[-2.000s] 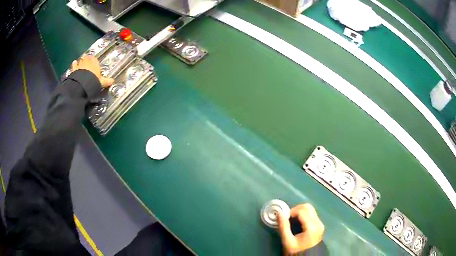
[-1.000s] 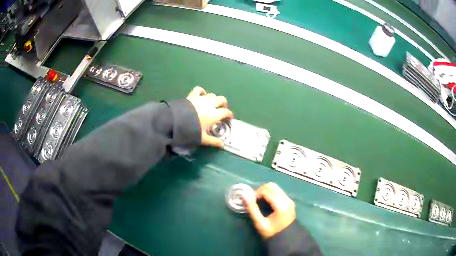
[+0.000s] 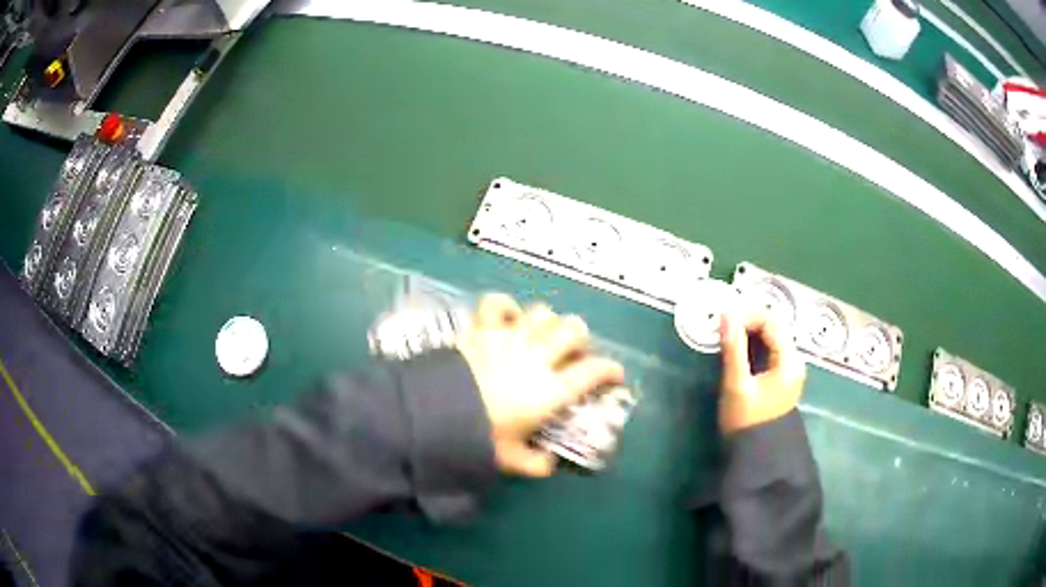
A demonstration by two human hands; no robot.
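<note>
My left hand (image 3: 533,378) is blurred and grips a three-ring metal plate (image 3: 419,326) from above, over the green mat; its middle is hidden under the hand. My right hand (image 3: 762,373) pinches a pale round disc (image 3: 702,318) at its edge. The disc overlaps the lower right corner of a plate (image 3: 594,243) on the belt, beside the left end of another plate (image 3: 828,326). I cannot tell whether the disc touches them. A loose white disc (image 3: 242,345) lies on the mat at left.
A plate stack (image 3: 115,255) lies at the left edge below a red button (image 3: 111,127) and a metal machine frame (image 3: 184,98). More plates (image 3: 972,391) lie along the belt at right. A white bottle (image 3: 890,28) and thin stacked plates (image 3: 977,109) are at upper right.
My left hand has moved from the belt plate down toward the mat and holds a plate there. My right hand has moved right and up with the disc. The view has shifted.
</note>
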